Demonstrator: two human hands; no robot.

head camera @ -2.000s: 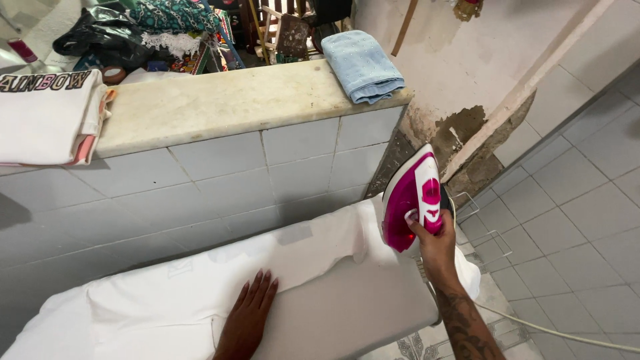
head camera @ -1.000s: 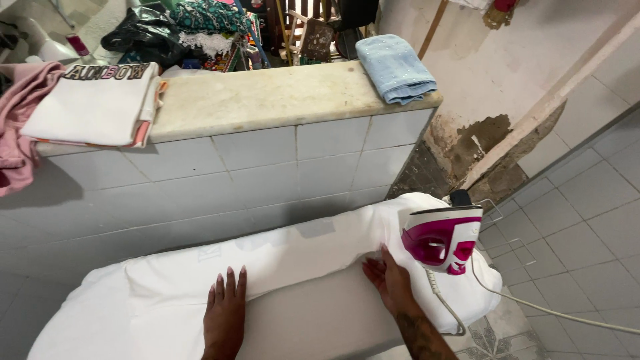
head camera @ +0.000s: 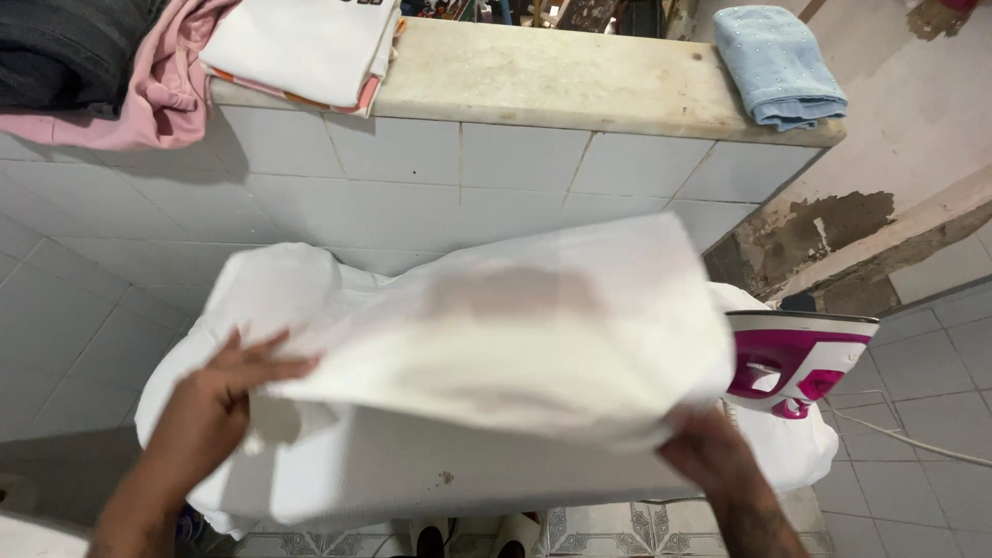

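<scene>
A white cloth garment is raised and blurred by motion over the padded ironing board. My right hand grips its lower right corner. My left hand is at the garment's left edge, fingers spread; whether it pinches the fabric is unclear. Just beyond my right hand, a magenta and white clothes iron rests at the board's right end, untouched by either hand.
A tiled half wall with a marble ledge runs behind the board. On it lie dark clothing, a pink garment, a folded white garment and folded light-blue cloth. The iron's cord trails right.
The iron, held in my right hand two seconds ago, was let go at the board's right end. The white garment, flat on the board before, is now lifted, with my right hand gripping it.
</scene>
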